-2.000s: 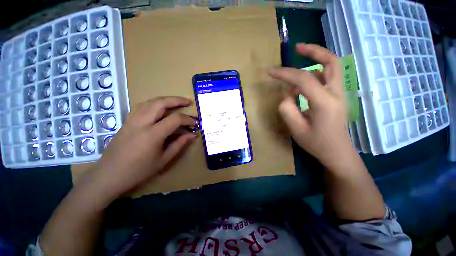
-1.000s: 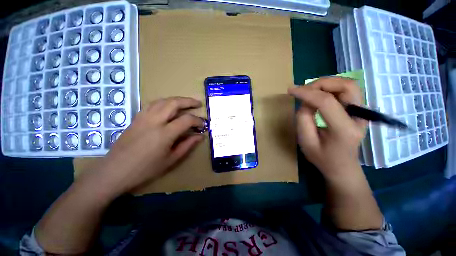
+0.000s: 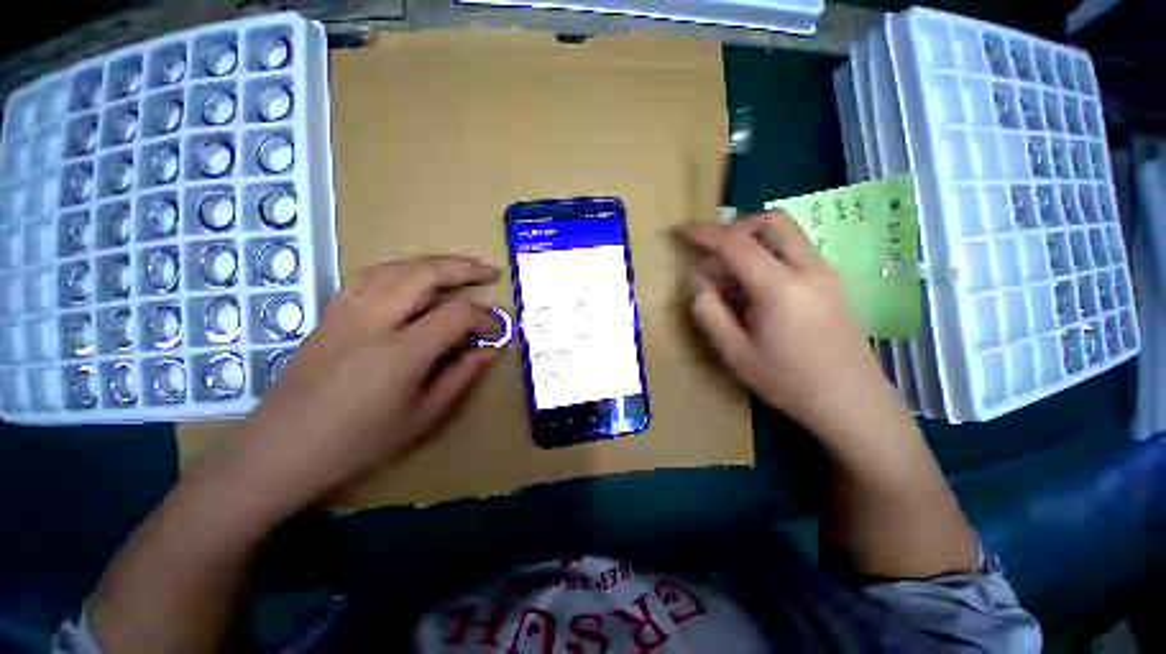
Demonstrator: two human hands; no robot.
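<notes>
My left hand [image 3: 390, 351] pinches a small shiny silver ring [image 3: 495, 328] at the left edge of the black phone [image 3: 582, 326]. The phone lies upright on the brown cardboard mat [image 3: 512, 115], its screen lit white with a blue top bar. My right hand [image 3: 774, 300] is right of the phone, fingers curled and slightly blurred over the mat's right edge. A dark, slim, blurred shape, perhaps the pen [image 3: 726, 185], shows just above its fingertips; whether the fingers hold it cannot be told.
A white blister tray [image 3: 329, 192] at the left holds many round shiny pieces. Stacked white trays [image 3: 940, 345] stand at the right, the top one partly filled. A green handwritten note [image 3: 872, 256] sits against the stack's left side. Another white tray edge [image 3: 665, 13] shows at the far side.
My right hand has moved left, and the pen no longer points out to the right from it. More of the green note shows. The ring now shows more openly in my left fingers.
</notes>
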